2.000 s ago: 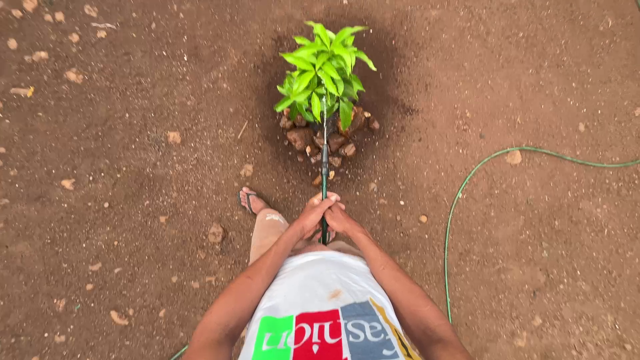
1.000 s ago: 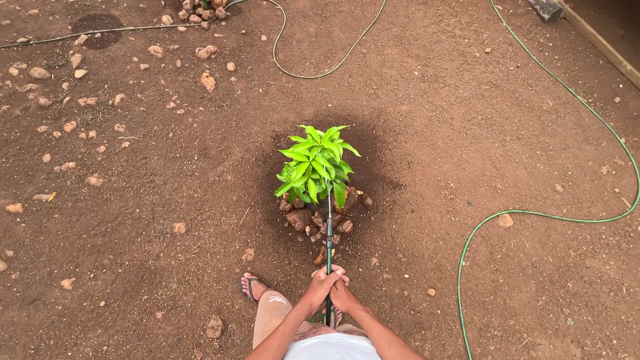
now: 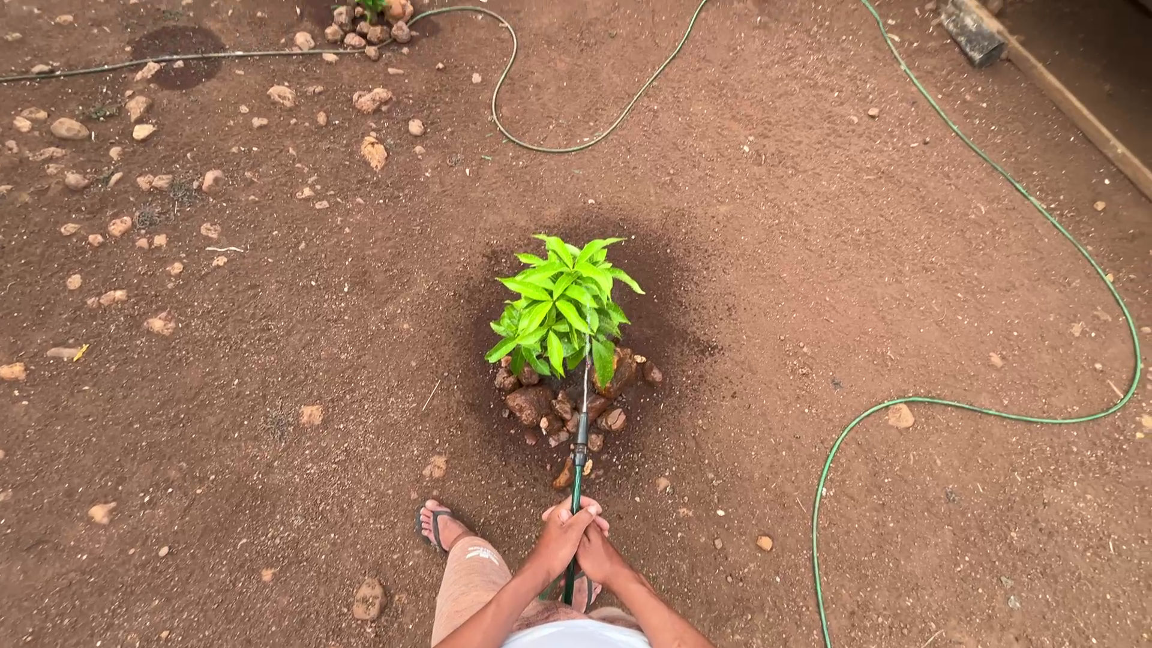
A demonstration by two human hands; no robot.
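Note:
My left hand (image 3: 564, 533) and my right hand (image 3: 596, 546) are clasped together around a green garden hose (image 3: 576, 490), just below its black nozzle (image 3: 581, 438). A thin stream of water (image 3: 587, 382) runs from the nozzle up to a small leafy plant (image 3: 565, 301) with bright green leaves. Brown rocks (image 3: 529, 405) lie around the plant's base, and the soil about it is dark and wet. The stem is hidden under the leaves.
A green hose (image 3: 913, 399) curves over the dirt at the right, and another length (image 3: 540, 147) loops at the top. More piled rocks (image 3: 355, 27) stand at the upper left. A wooden beam (image 3: 1062, 99) edges the upper right. My sandaled foot (image 3: 441, 525) is below left.
The view has tilted up, showing more ground ahead. Both hands stay clasped on the hose, with the nozzle still pointing at the plant.

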